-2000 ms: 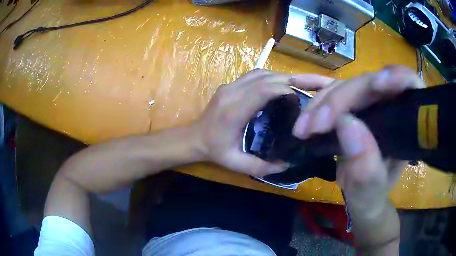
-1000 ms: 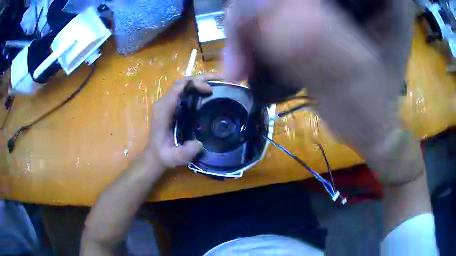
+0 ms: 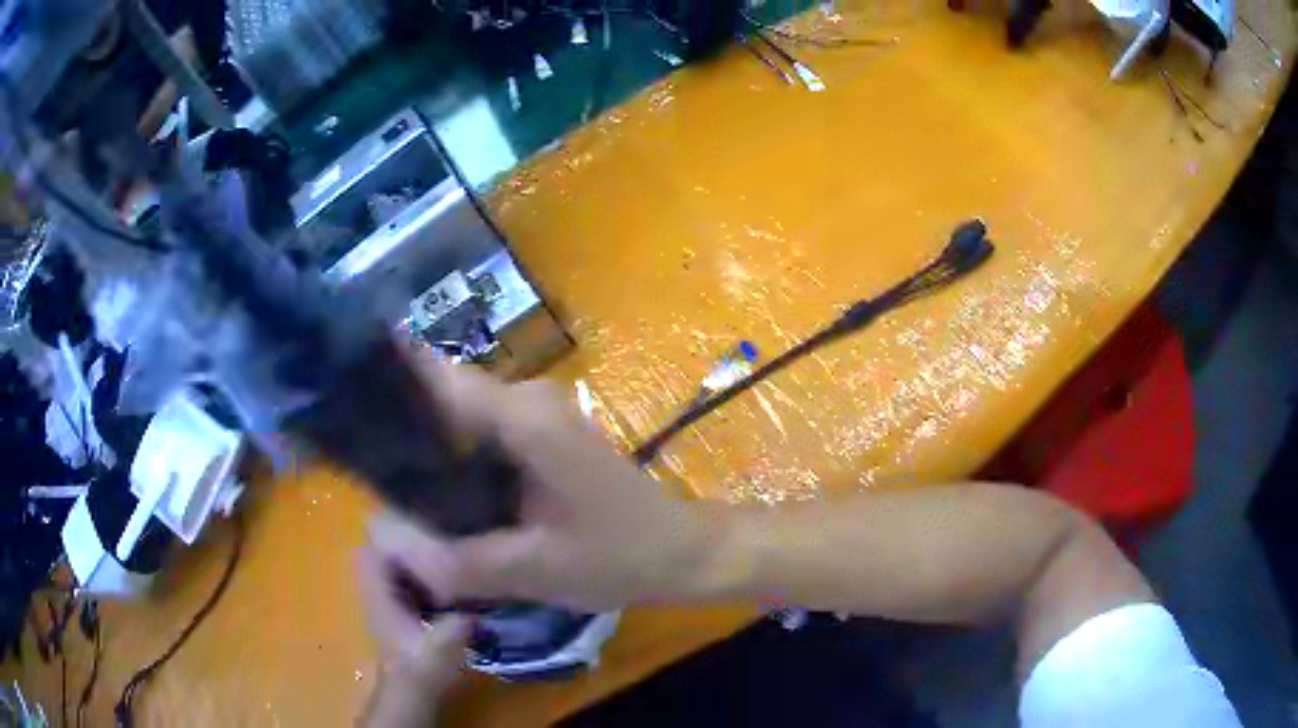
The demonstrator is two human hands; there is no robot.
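Note:
The camera housing (image 3: pixel 538 647), a white-rimmed shell with a dark inside, lies low in the picture at the bench's near edge, largely covered by my hands. My left hand (image 3: pixel 413 619) is bare, partly hidden, and grips the housing's left side. My right hand (image 3: pixel 570 519) is closed around the thick dark electric screwdriver (image 3: pixel 384 427), which slants from upper left down over the housing and is blurred. The screwdriver's tip is hidden. A white antenna tip (image 3: pixel 584 398) shows just beyond my right hand.
A silver metal box (image 3: pixel 513 306) stands beyond my hands. A black pigtail cable (image 3: pixel 854 316) runs right across the orange bench, near a blue-tipped connector (image 3: pixel 747 351). White camera units (image 3: pixel 185 467) lie at left. A green mat (image 3: pixel 562 107) lies behind; a red object (image 3: pixel 1125 427) is below the right edge.
The view has swung right, showing more of the bench and the black cable. The housing now sits lower in view, mostly covered, with my right hand and the screwdriver over it.

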